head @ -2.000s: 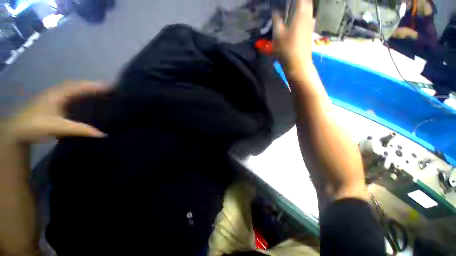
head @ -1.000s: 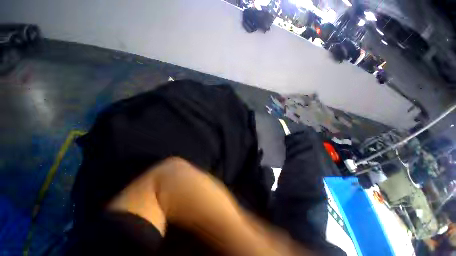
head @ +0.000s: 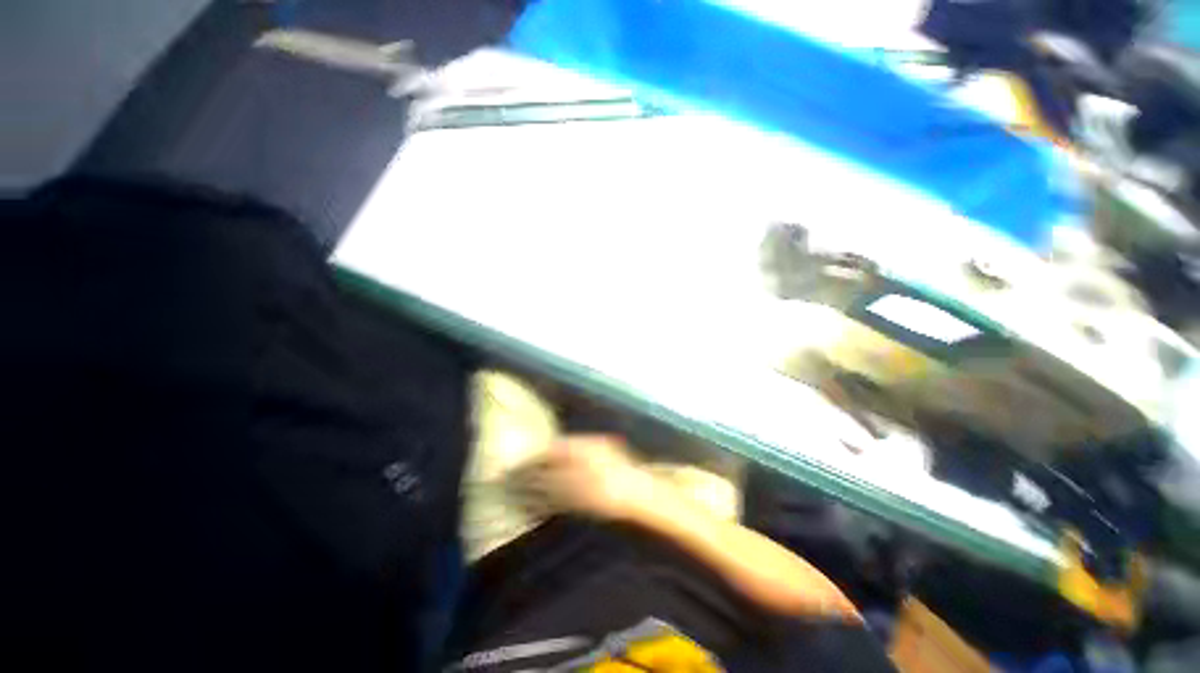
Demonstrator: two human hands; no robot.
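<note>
A large black garment fills the left side, over the lap and against the table's left end; a small pale mark shows on it. My right hand is blurred, low over the light-coloured cloth at the lap, just below the table's front edge. Its fingers are not clear, and I cannot tell whether it holds anything. My left hand is not in view. The white sewing table with green edging runs from upper left to lower right. The sewing machine stands on its right part, blurred.
A blue trough lies behind the table and machine. A dark surface adjoins the table's left end. A yellow-orange object is at the table's right end, with a brown board below. Blurred clutter shows at upper right.
The view has swung back down to the table and machine. The arm that crossed the black garment is gone from there; my right hand now shows low by the lap.
</note>
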